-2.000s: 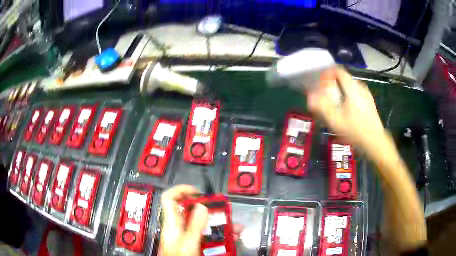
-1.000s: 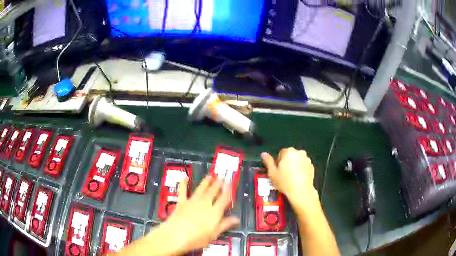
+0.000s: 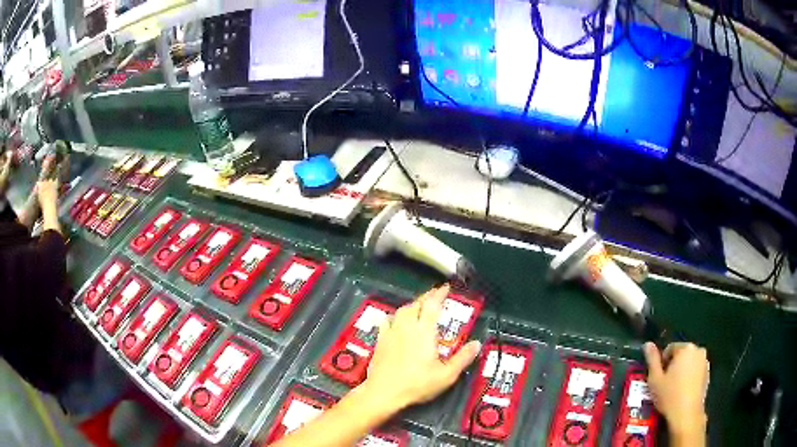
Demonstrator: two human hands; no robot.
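Red handsets with white labels and dark rings lie in a clear blister tray point(image 3: 345, 297) in front of me. My left hand point(image 3: 406, 354) lies palm down at the upper handset point(image 3: 460, 325), fingers spread, thumb near its lower end, covering part of it. Handsets beside it point(image 3: 498, 391) and further right point(image 3: 581, 403) lie in pockets. My right hand point(image 3: 680, 384) is at the tray's right end, fingers curled, beside the rightmost handset point(image 3: 636, 415); its fingertips' contact is unclear. The lower row is partly cut off.
Two white scanners point(image 3: 419, 243) point(image 3: 605, 278) lie behind the tray. Another filled tray point(image 3: 197, 397) is at left. A blue mouse point(image 3: 316, 175), bottle point(image 3: 210, 127) and monitors point(image 3: 559, 70) stand behind. Another person's hand point(image 3: 48, 188) is far left. Cables hang at right.
The view has turned left. My left hand has moved from the fourth upper handset to the second. The fourth now sits lower, in line with its neighbours. My right hand stays near the tray's right end.
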